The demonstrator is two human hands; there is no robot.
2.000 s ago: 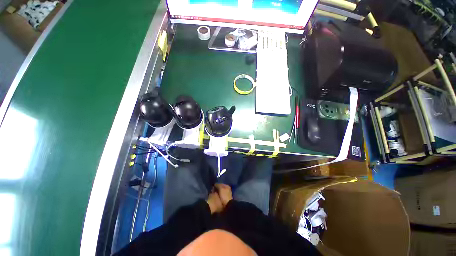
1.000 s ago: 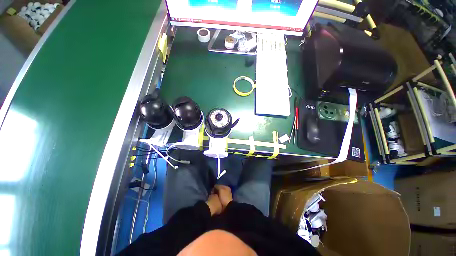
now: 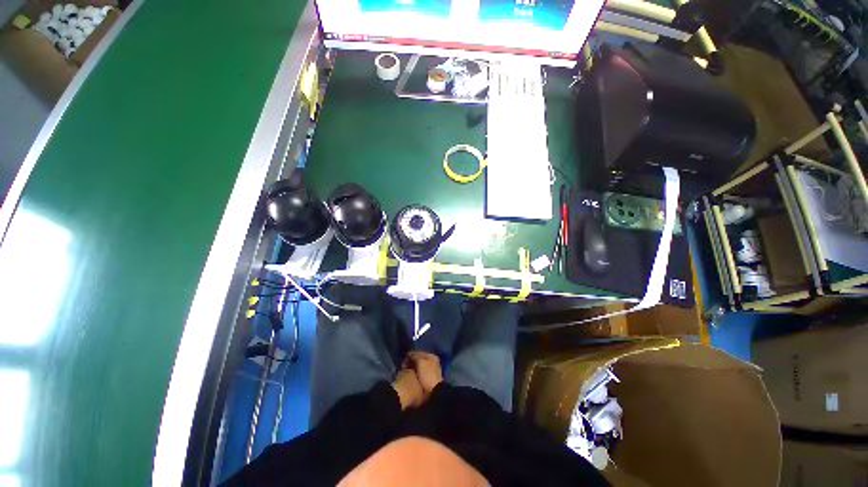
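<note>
Three cameras with black ball heads and white bases stand in a row at the bench's front edge: a left one (image 3: pixel 295 211), a middle one (image 3: pixel 357 217) and a right one (image 3: pixel 417 233). The right one's round lens face points up; the other two show plain black domes. A white cable (image 3: pixel 417 319) hangs from the right camera. My left hand (image 3: pixel 407 388) and my right hand (image 3: pixel 427 367) rest together in my lap, below the cameras and apart from them. They overlap, and their fingers are too small to make out.
A green conveyor (image 3: pixel 143 190) runs at left. A bright monitor (image 3: pixel 457 21), white keyboard (image 3: pixel 519 143), yellow tape roll (image 3: pixel 449 164) and mouse (image 3: pixel 596 240) are on the bench. A black printer (image 3: pixel 666 109) trails a label strip (image 3: pixel 663 238). An open carton (image 3: pixel 704 409) stands at right.
The right camera's head has turned since two seconds ago, so its lens face now shows upward. My hands have stayed in my lap. Nothing visibly differs from one second ago.
</note>
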